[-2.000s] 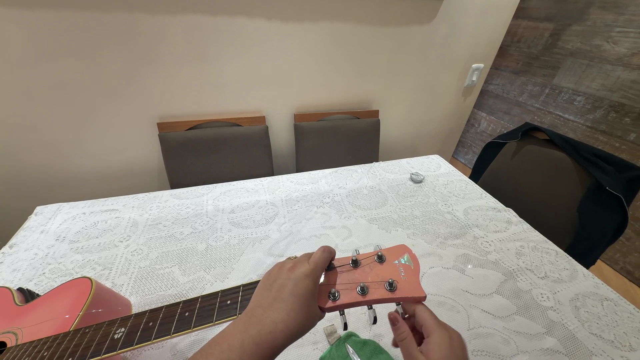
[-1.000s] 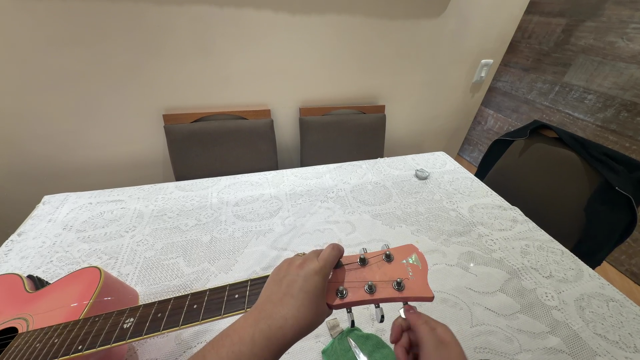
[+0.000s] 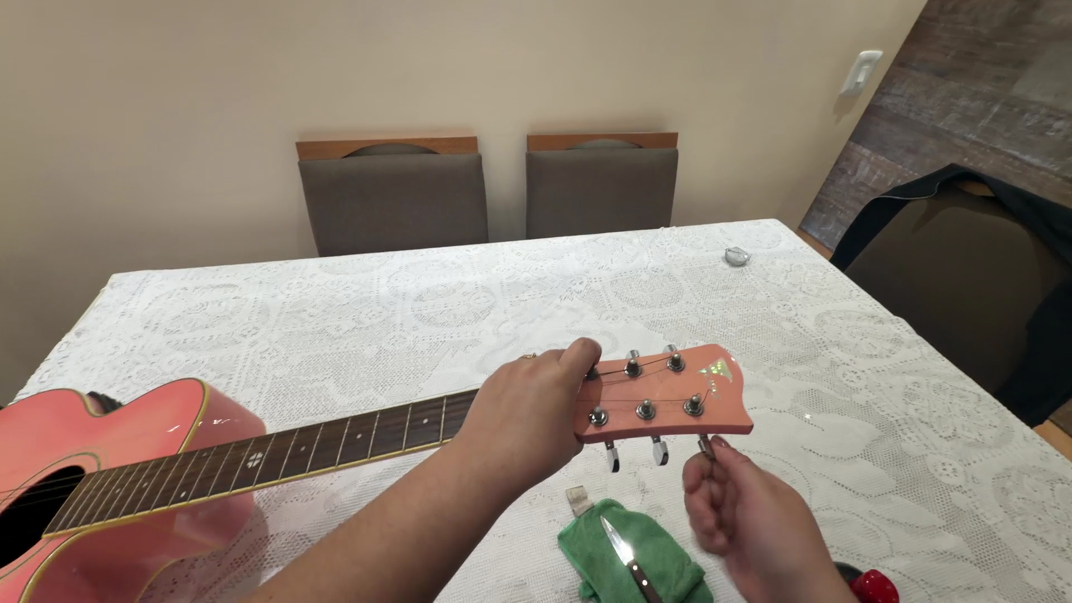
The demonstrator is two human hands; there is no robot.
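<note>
A pink acoustic guitar (image 3: 226, 427) lies across the near side of the table, its neck slanting up to the right. My left hand (image 3: 532, 410) is wrapped around the neck just below the headstock (image 3: 662, 389), thumb near the nut end. The thumb and fingers of my right hand (image 3: 749, 511) pinch the tuning peg at the lower right edge of the headstock. Two more tuner buttons (image 3: 661, 450) stick out beside it. Some strings run to the metal posts; the nut is hidden by my left hand.
Below the headstock a small knife (image 3: 628, 557) rests on a folded green cloth (image 3: 578, 544). A red object (image 3: 873, 586) shows by my right wrist. A small shiny object (image 3: 737, 256) sits near the far corner of the lace tablecloth (image 3: 402, 310). Chairs (image 3: 394, 197) stand beyond the table.
My right hand stays at the same tuning peg, its fingers changing position around it. My left hand keeps its hold on the neck. The view has shifted slightly.
</note>
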